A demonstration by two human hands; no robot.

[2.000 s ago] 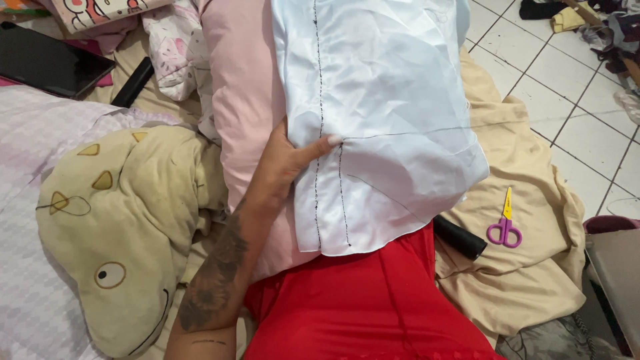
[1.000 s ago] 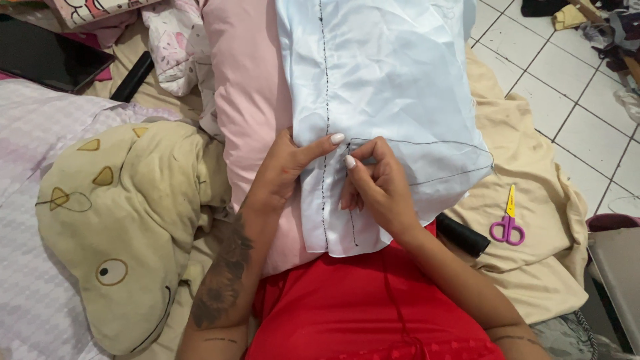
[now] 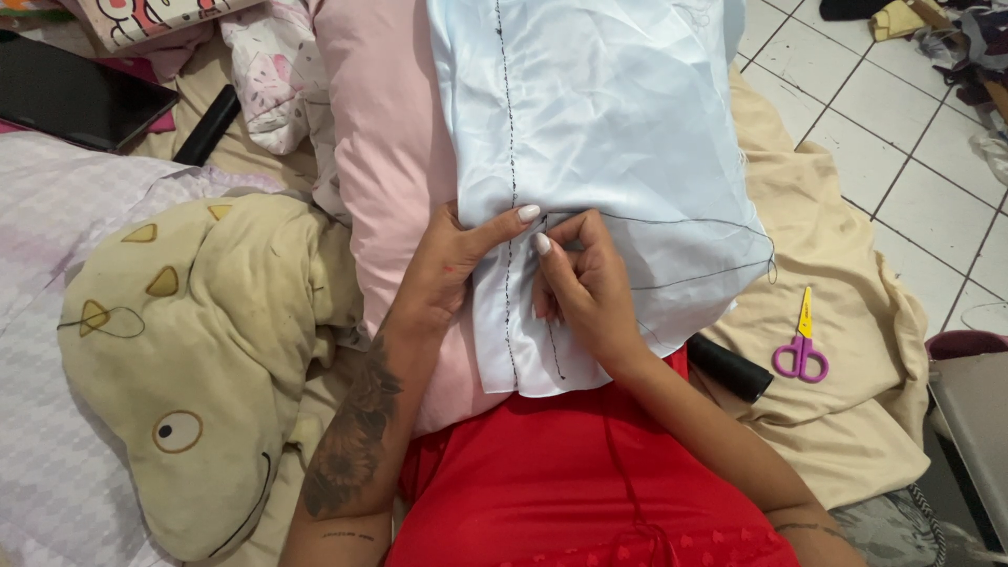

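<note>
Light blue satin fabric [image 3: 622, 126] lies over a pink pillow [image 3: 394, 118] and reaches my lap. One long line of dark stitches runs down it, with a shorter line to the right. My left hand [image 3: 465, 252] grips the fabric's left part, thumb on top, fingers hidden beneath. Thumb and index finger of my right hand [image 3: 579, 276] are pinched together at the shorter line's upper end; any needle there is too small to make out. Dark thread [image 3: 701, 220] loops from there to the fabric's right edge and back. Purple-handled scissors [image 3: 801, 358] with yellow blades rest at the right.
A black thread spool [image 3: 728, 368] lies beside the fabric on a beige sheet [image 3: 850, 441]. Left of me are a dinosaur plush [image 3: 213, 354], a dark tablet or phone [image 3: 79, 90] and a black cylinder [image 3: 209, 124]. Tiled floor [image 3: 890, 102] shows at upper right.
Two seconds ago only my left hand showed on the fabric. My right hand has since come in beside it, and the thread, earlier stretched out to the right, now lies in a loop.
</note>
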